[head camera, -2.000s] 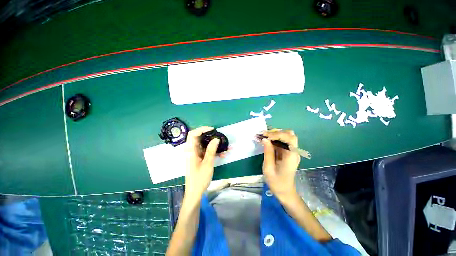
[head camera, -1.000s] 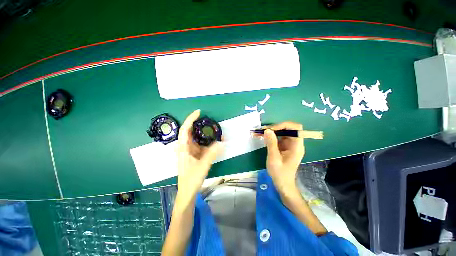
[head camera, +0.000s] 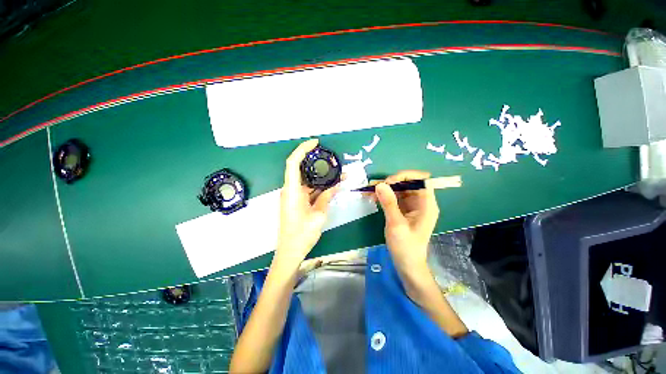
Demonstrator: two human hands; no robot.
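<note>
My left hand (head camera: 298, 212) holds a round black lens module (head camera: 320, 167) between its fingers, with its pale centre facing up. My right hand (head camera: 410, 219) holds the tweezers (head camera: 420, 184), dark tip pointing left beside the module. A narrow white adhesive sheet (head camera: 232, 241) lies under my left hand, which hides its middle. A second lens module (head camera: 224, 191) lies at the narrow sheet's upper left edge. I cannot tell whether the tip holds a piece.
A wider white sheet (head camera: 314, 102) lies near the red line. Small white pieces (head camera: 527, 139) are piled at right, with strays near the sheets. Another module (head camera: 71, 161) lies far left. A clear blister tray (head camera: 146, 336) is below the bench edge. A dark grey bin (head camera: 559, 270) stands at right.
My left hand has raised the module away from me and turned it to face up. The tweezers' tip has come nearer to the module. The whole view has shifted slightly.
</note>
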